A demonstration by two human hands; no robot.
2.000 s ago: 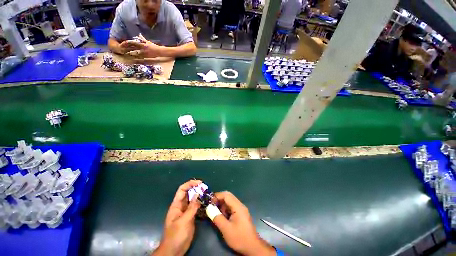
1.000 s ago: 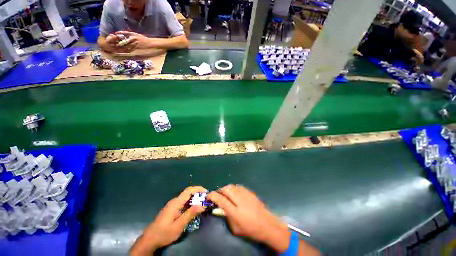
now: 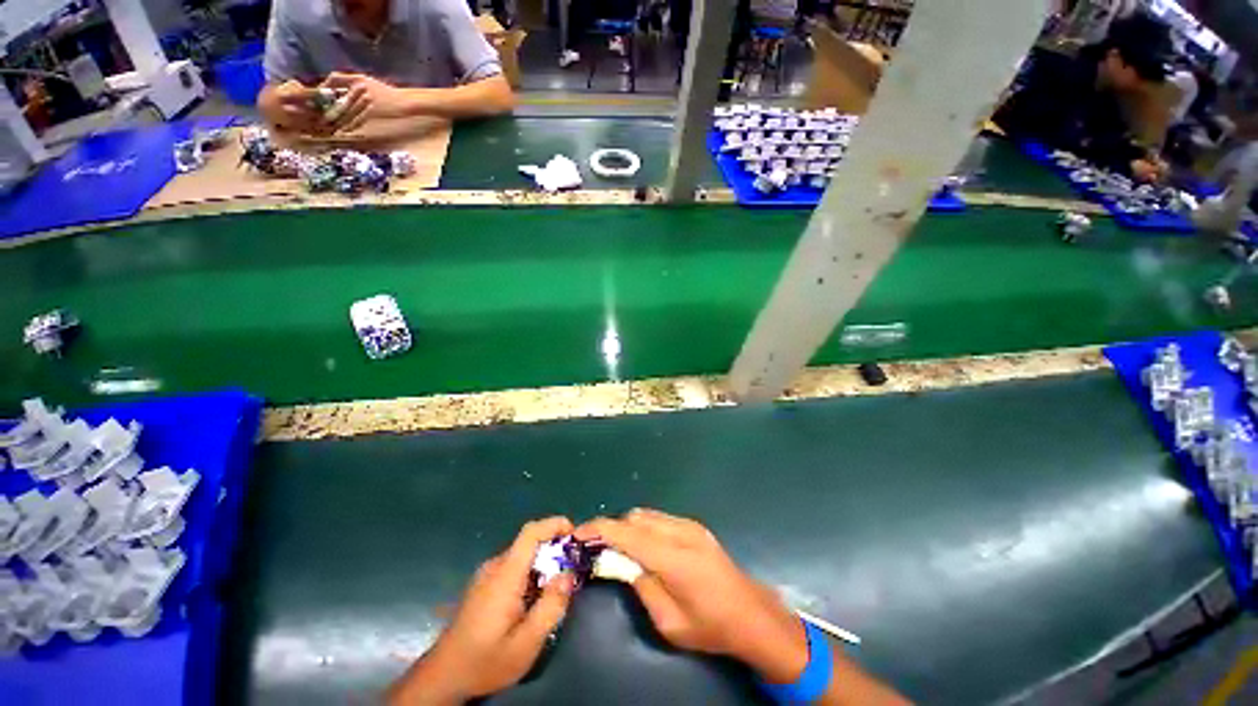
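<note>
My left hand (image 3: pixel 493 618) grips a small assembly (image 3: pixel 563 563) with a white part and dark components, above the dark green bench. My right hand (image 3: pixel 690 586) touches the assembly from the right with its fingers and has a cream sleeve on one digit and a blue band at the wrist. The fingers of both hands cover much of the assembly. A thin white stick (image 3: pixel 828 628) lies on the bench, partly hidden behind my right forearm.
White housings stand in rows on a blue sheet (image 3: pixel 235 455) at left and another (image 3: pixel 1145 372) at right. A green belt (image 3: pixel 524 276) carries a white unit (image 3: pixel 380 327) and a cluster (image 3: pixel 51 331). A slanted post (image 3: pixel 883 193) rises beyond the bench. A person sits opposite.
The white unit and the cluster on the belt have moved left. My right hand has turned over the assembly, and its wristband has come into fuller view. The person opposite has raised their hands.
</note>
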